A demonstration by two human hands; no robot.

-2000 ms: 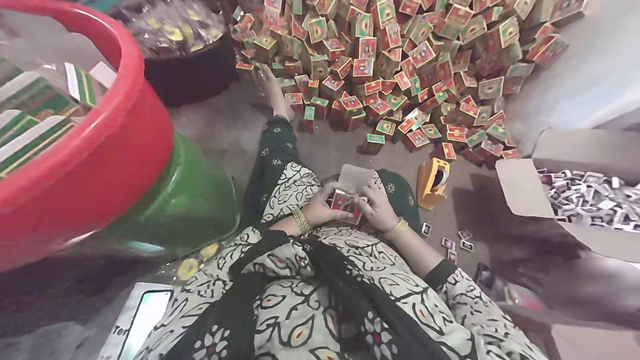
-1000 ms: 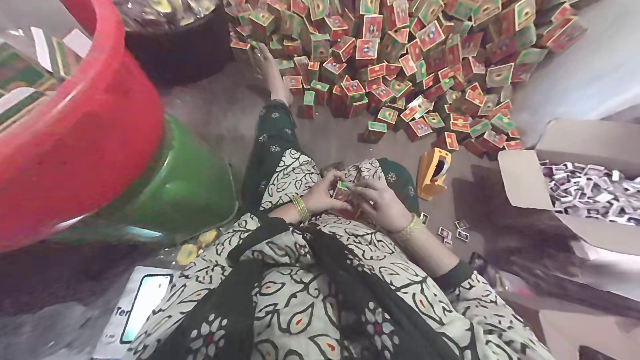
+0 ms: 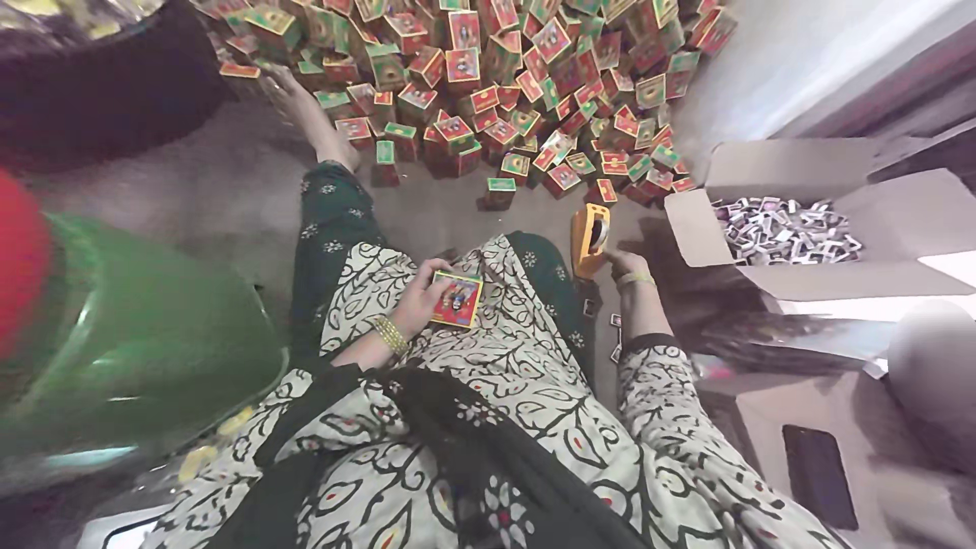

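My left hand (image 3: 424,297) holds a small red, yellow-edged printed box (image 3: 459,300) over my lap, thumb on its upper face. Off to the right, my right hand (image 3: 630,267) reaches to the near end of a yellow tape dispenser (image 3: 585,240), which stands on the floor beside my knee with a roll in it. The fingers are at the dispenser's edge; whether they pinch a piece of tape cannot be seen. Small framed pieces (image 3: 615,320) lie on the floor near my right wrist.
Many red and green printed boxes (image 3: 454,130) are heaped ahead. An open cardboard box (image 3: 690,229) with many small pieces stands at right, a dark phone-like slab (image 3: 820,476) below it. A green tub (image 3: 152,320), a red tub (image 3: 19,267) and a dark basin (image 3: 99,99) are at left.
My right hand has left the small box and moved right to the tape dispenser. The left hand still holds the box, whose printed face now shows. The view has shifted somewhat.
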